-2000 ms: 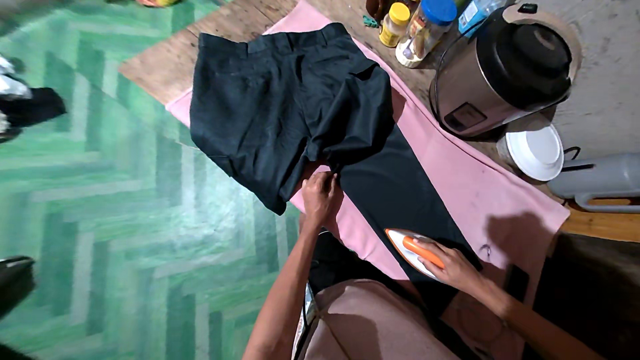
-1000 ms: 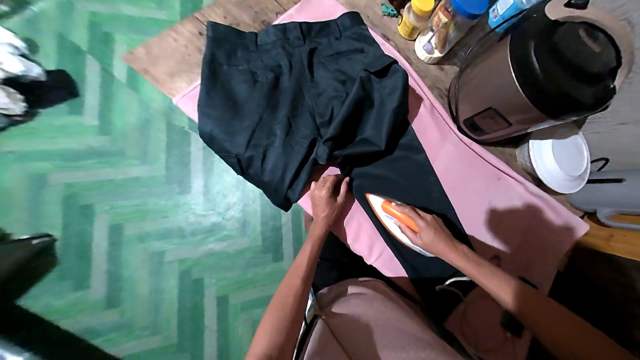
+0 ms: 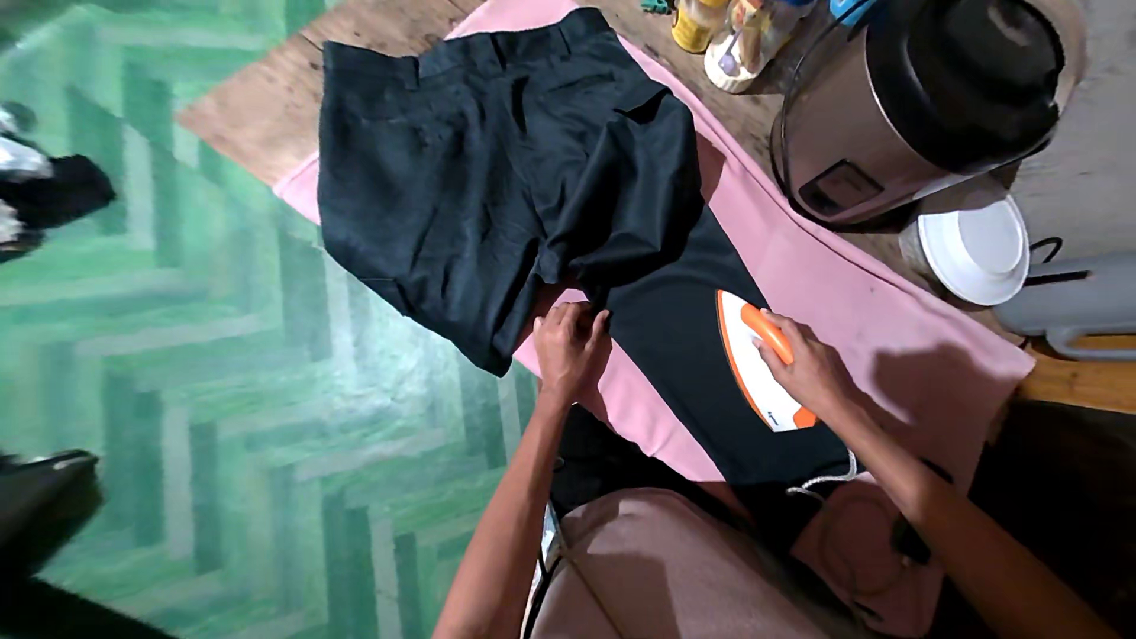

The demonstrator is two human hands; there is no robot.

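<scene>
Dark trousers (image 3: 426, 177) lie on a pink cloth (image 3: 825, 266) over a wooden table, the waist at the top and one leg stretched toward me. My right hand (image 3: 803, 364) grips the orange handle of a white and orange clothes iron (image 3: 754, 382), which rests on the stretched leg near its right edge. At the inner edge of that leg, by the crotch, my left hand (image 3: 571, 342) pinches the dark fabric between thumb and fingers. The iron's pale cord (image 3: 830, 479) shows beside the leg's lower end.
Beyond the cloth stand a rice cooker (image 3: 852, 133), a container with a white lid (image 3: 974, 250), a yellow container (image 3: 697, 22) and a clear jar (image 3: 741, 49). A grey object (image 3: 1083, 293) is at the right. Green patterned floor (image 3: 222, 355) lies left of the wooden table (image 3: 257, 115).
The iron has moved up along the stretched leg toward the waist, with my right hand on its handle. My left hand stays at the inner edge of the leg.
</scene>
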